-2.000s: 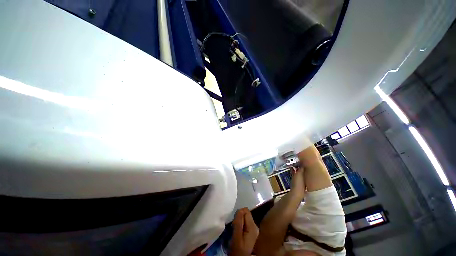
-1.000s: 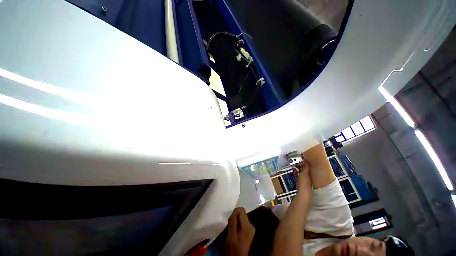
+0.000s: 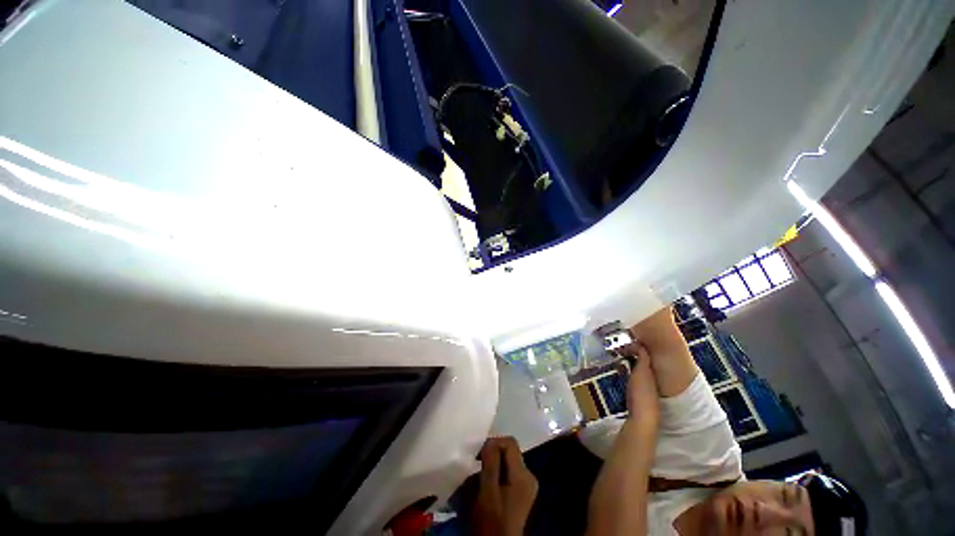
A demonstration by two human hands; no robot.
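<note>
A large white machine housing (image 3: 262, 230) fills the left and middle, with a dark framed screen (image 3: 199, 461) low on the left. A bare hand (image 3: 506, 482), apparently my right hand, enters from the bottom beside the housing's rounded corner. Its fingers are together and bent, but the frames do not show whether they hold anything, and whose hand it is stays partly unsure. My left hand is not seen. A red knob (image 3: 412, 521) is cut off by the bottom edge. Inside the housing opening are a dark roller (image 3: 586, 84), a pale rod (image 3: 364, 73) and small wired connectors (image 3: 511, 128).
A person in a white shirt (image 3: 691, 434) is at the lower right, bare arms reaching to a small silver part (image 3: 615, 340) beside the housing. Behind are shelving with blue items (image 3: 738, 382), a window (image 3: 749, 281) and strip lights (image 3: 911, 335).
The view has shifted slightly. The other person's head has come into view at the lower right, and more of the red knob shows. The hand beside the housing stays nearly in place.
</note>
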